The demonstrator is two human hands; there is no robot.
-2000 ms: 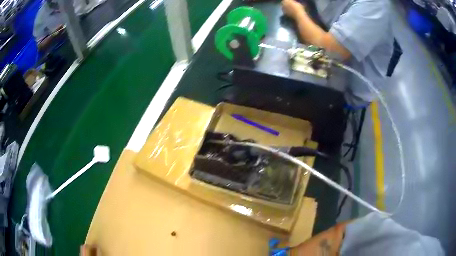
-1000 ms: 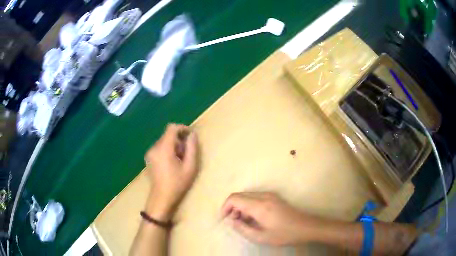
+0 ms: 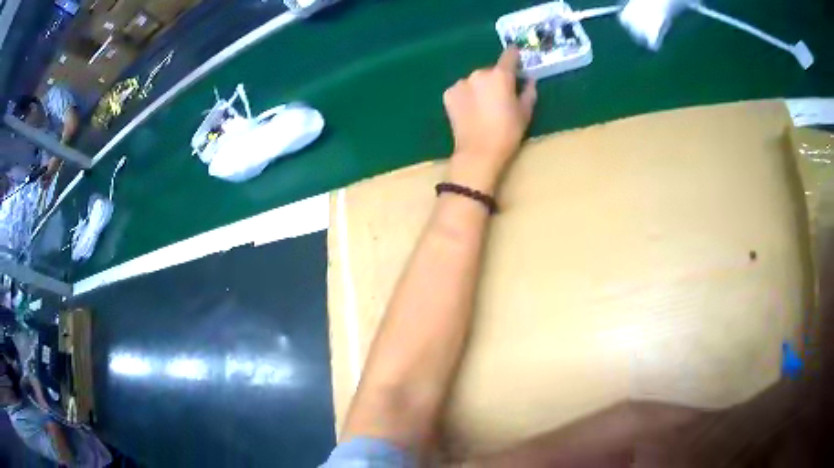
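Observation:
My left hand (image 3: 489,114), with a dark bead bracelet, reaches over the green belt. Its index finger lies over the near left rim of a white open unit (image 3: 576,57), with the thumb just outside the wall. The unit lies open side up, components showing. Its white cord runs right to a bagged bundle (image 3: 647,20) and a small white plug (image 3: 803,55). My right arm is a blurred skin-toned shape along the bottom and right edges, near a blue strap end (image 3: 792,359); its fingers cannot be made out.
A tan cardboard mat (image 3: 585,265) with a small dark hole covers part of the dark bench (image 3: 219,338). Another open unit (image 3: 212,128) with a bagged cord (image 3: 270,142) lies on the green belt (image 3: 384,91). A further white bundle (image 3: 91,227) lies farther left. People are at the far left.
The view has swung left, off the iron tray. My left hand has moved from above the mat's edge out to the open unit on the belt. My right hand is no longer clearly seen.

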